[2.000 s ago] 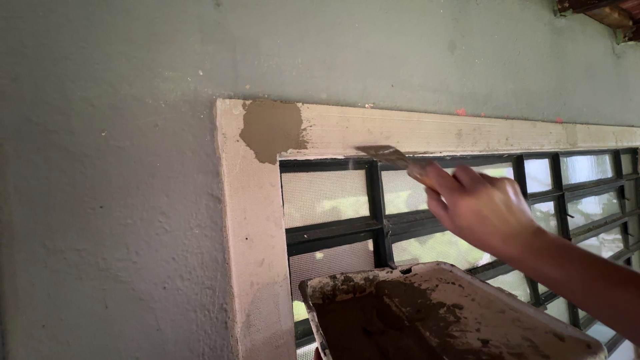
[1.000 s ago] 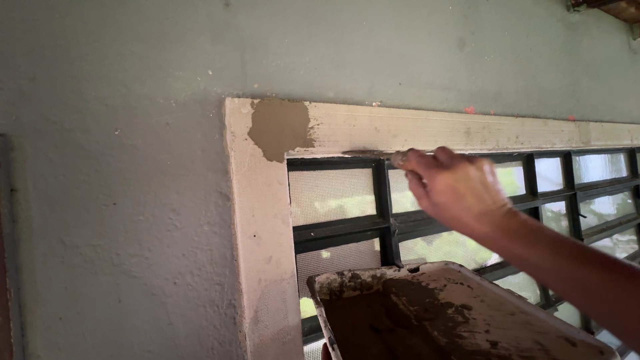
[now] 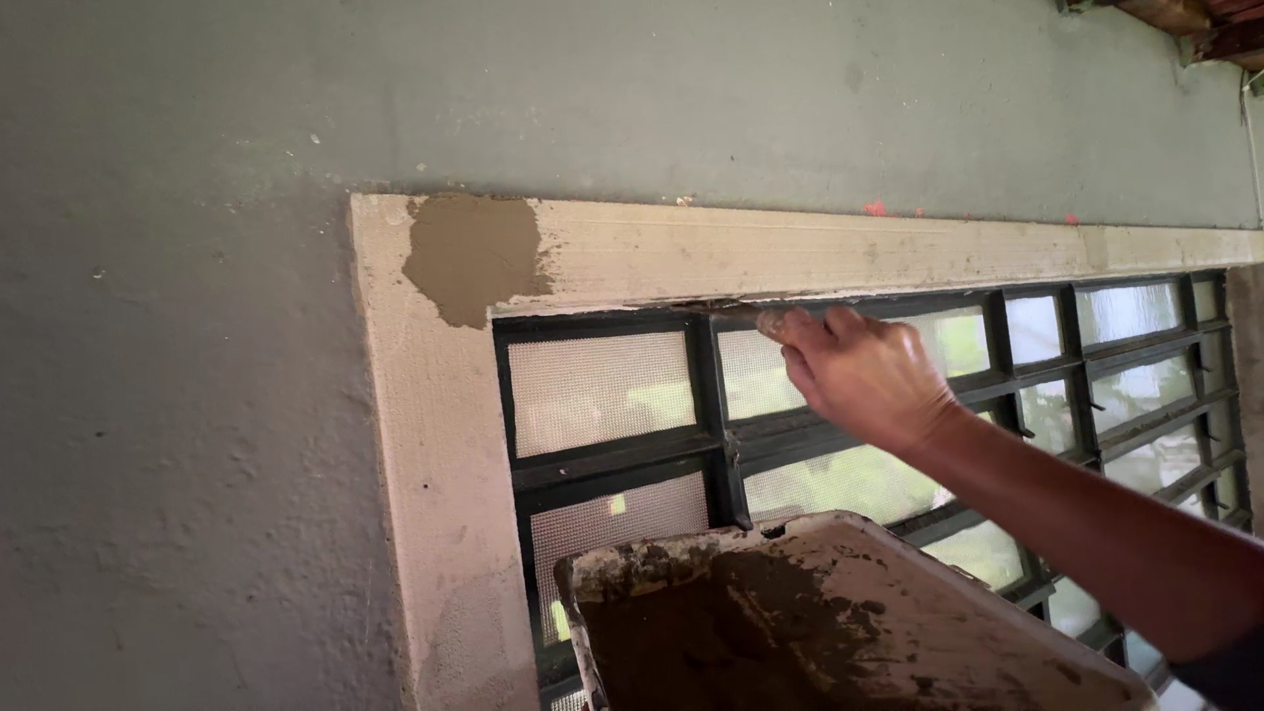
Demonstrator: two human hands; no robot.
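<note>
My right hand [image 3: 869, 375] grips the handle of a putty knife [image 3: 736, 310], its blade at the lower edge of the window surround's top band [image 3: 741, 252]. A brown patch of wet filler [image 3: 474, 257] covers the band's upper left corner. Below the hand, a shallow tray [image 3: 948, 602] with a stained rim holds brown filler [image 3: 691, 632]. My left hand is not in view in the frame of now; what supports the tray is hidden below the picture.
Behind the tray stands a dark window grille [image 3: 731, 444] with mesh and glass panes. Grey wall [image 3: 197, 395] surrounds the pale frame, with small red marks [image 3: 877, 208] above it. Wooden beams [image 3: 1224, 39] show at the upper right.
The putty knife's blade has gone from resting over the face of the top band to lying flatter along its lower edge. The filler patch looks the same.
</note>
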